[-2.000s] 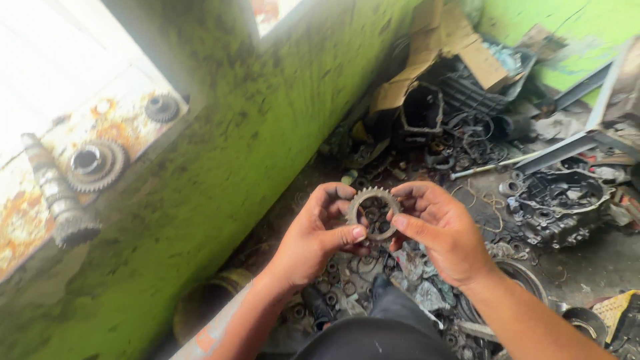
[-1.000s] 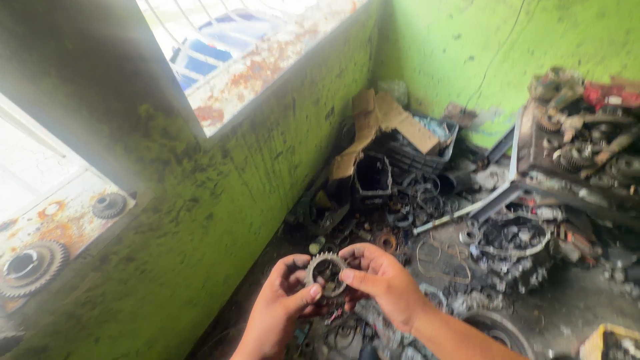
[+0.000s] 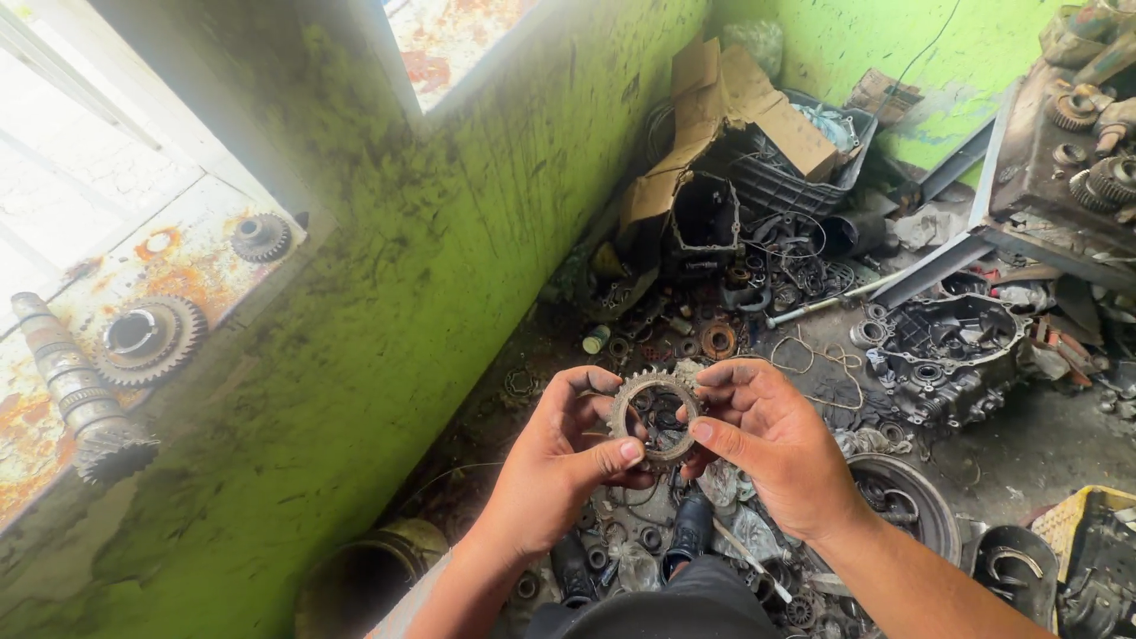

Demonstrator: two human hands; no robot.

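A toothed metal ring is held upright at the centre of the view, its open middle facing me. My left hand grips its left side, thumb at the lower left rim. My right hand holds the right side, with the thumb on the near face. Some fingertips are hidden behind the ring. On the rusty window sill at the left lie a gear shaft, a large gear and a smaller gear.
Gears and bearings litter the floor below. An open gearbox housing and a metal-framed stand are at the right. Farther back sit a plastic crate and torn cardboard. A green wall runs along the left; a bucket stands beneath it.
The view has swung away and partly back. Both hands keep hold of the toothed ring throughout, with no plain change in their grip.
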